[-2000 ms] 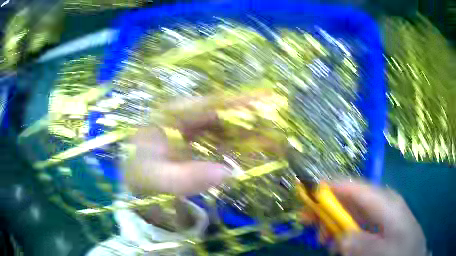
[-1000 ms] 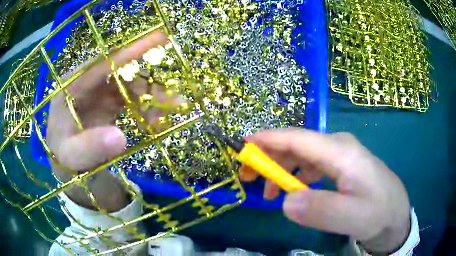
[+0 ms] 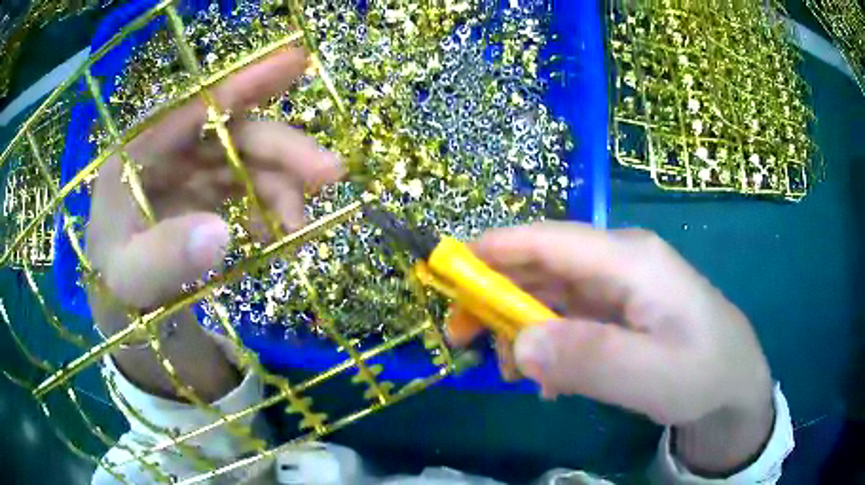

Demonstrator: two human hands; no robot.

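A gold sprue frame (image 3: pixel 275 248) spans the left half of the view, tilted over the tray. My left hand (image 3: pixel 190 180) is behind and around its bars and holds it, the thumb near a long bar. Small gold parts (image 3: pixel 379 383) show on the frame's lower bars; several other bars carry only short stubs. My right hand (image 3: pixel 616 332) is shut on the side cutters (image 3: pixel 488 291) with yellow-orange handles. Their dark jaws are at the frame's inner bars; whether they touch is unclear. Below, loose cut parts (image 3: pixel 455 114) fill the blue plastic tray (image 3: pixel 590 123).
Stacked gold frames (image 3: pixel 711 104) lie right of the tray on the dark green table (image 3: pixel 702 242). Another stack of frames (image 3: pixel 30 194) is at the far left. More gold frames (image 3: pixel 842 38) show at the top right corner.
The blur of two seconds ago is gone. Since one second ago, the cutters and my right hand have moved slightly up and left. Bright parts near my left fingers no longer show on the frame.
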